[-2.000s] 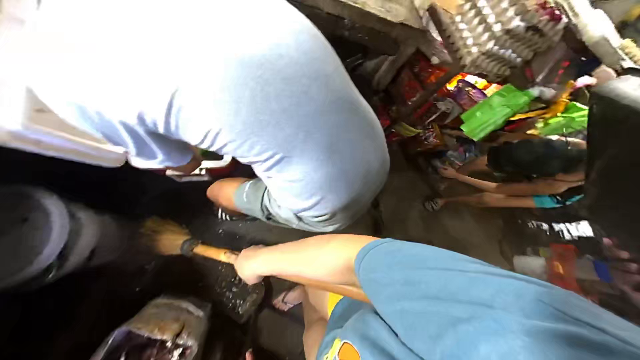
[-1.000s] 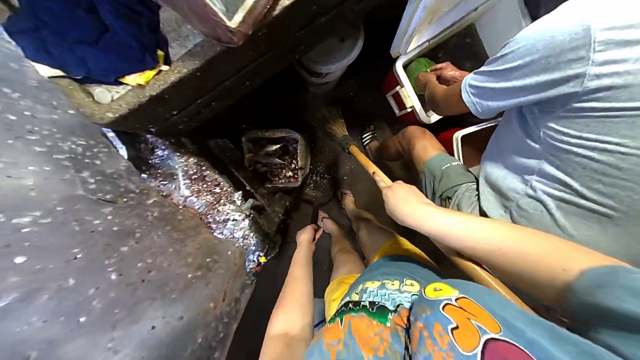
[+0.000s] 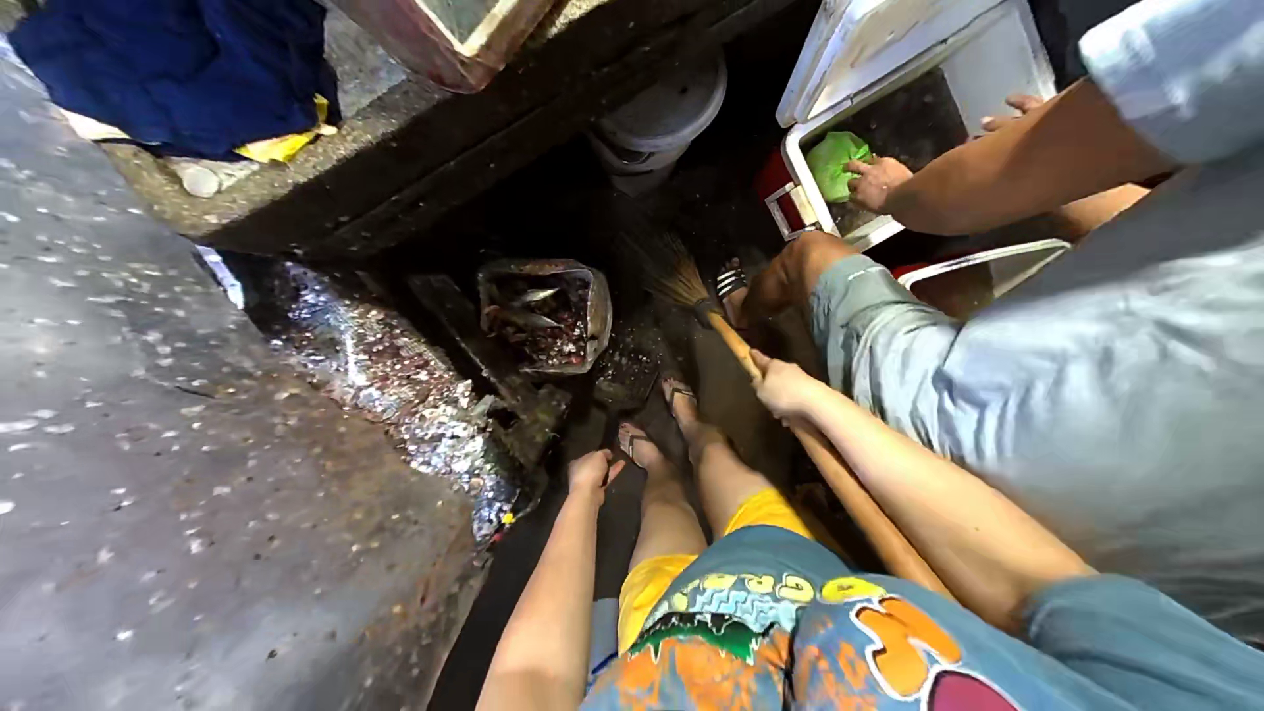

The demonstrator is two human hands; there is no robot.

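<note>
My right hand [image 3: 787, 387] grips the wooden handle of a broom [image 3: 733, 344] just behind its bound neck. The broom's bristles [image 3: 673, 274] point away from me over the dark wet floor. My left hand [image 3: 592, 472] hangs over the floor beside my left foot with nothing in it; its fingers are partly bent. Ahead of it stands a square container [image 3: 598, 321] with fish and reddish scraps inside. A littered patch of floor [image 3: 632, 363] lies between that container and the broom.
At my right a person [image 3: 1037, 168] bends over an open cooler [image 3: 798, 183], one hand on a green plastic bag [image 3: 837, 166]. White buckets [image 3: 660, 118] stand under a concrete ledge [image 3: 375, 178]. A speckled metal surface [image 3: 197, 474] fills the left, beside heaped scraps [image 3: 425, 405].
The view has swung far left since two seconds ago, bringing in the square container and my left hand. My right hand has stayed on the broom.
</note>
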